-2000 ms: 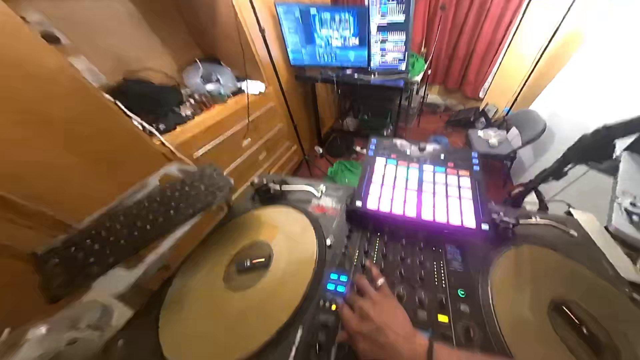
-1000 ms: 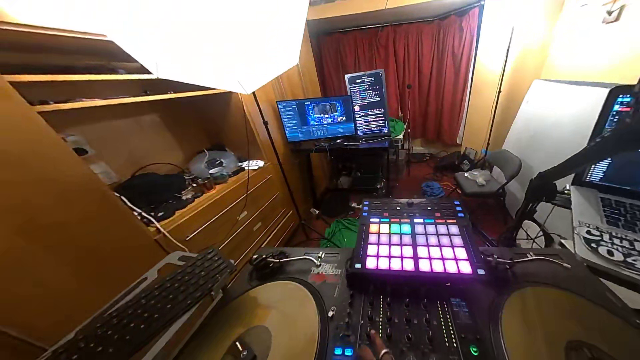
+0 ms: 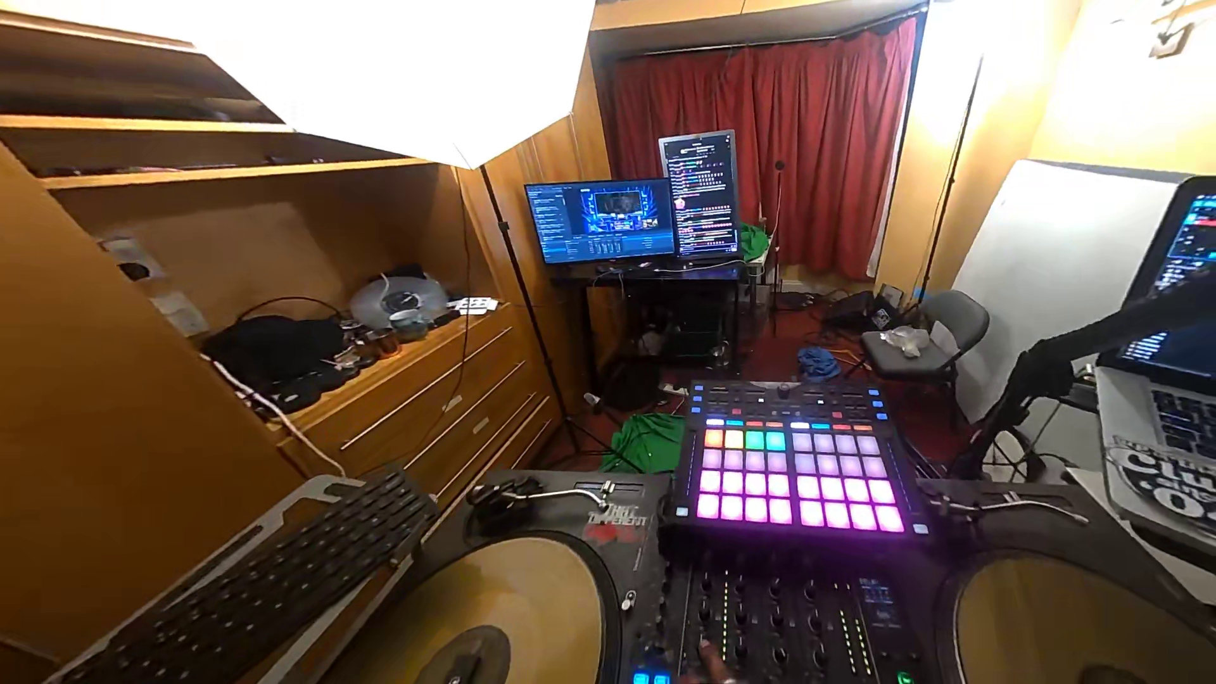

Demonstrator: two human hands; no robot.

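Fingers of a hand (image 3: 712, 663) reach in at the bottom edge and touch or hover over the left knobs of a DJ mixer (image 3: 760, 608); which hand it is cannot be told, and the rest is out of frame. A pad controller (image 3: 798, 465) with lit pink, white and coloured pads stands behind the mixer. To the left lies a turntable (image 3: 622, 570) with a gold record (image 3: 532, 589); another gold record (image 3: 1064, 608) sits on the turntable at the right.
A black keyboard (image 3: 285, 570) stands tilted at the left. At the right are a laptop (image 3: 1178, 408) and a black boom arm (image 3: 1092, 332). Behind are two monitors (image 3: 608, 223), a light stand (image 3: 522, 294), a folding chair (image 3: 912, 361) and green cloth (image 3: 651, 442) on the floor.
The view has tilted up, so less of the hand shows. Two seconds ago most of it was visible over the mixer. Several controller pads turned from pale to coloured.
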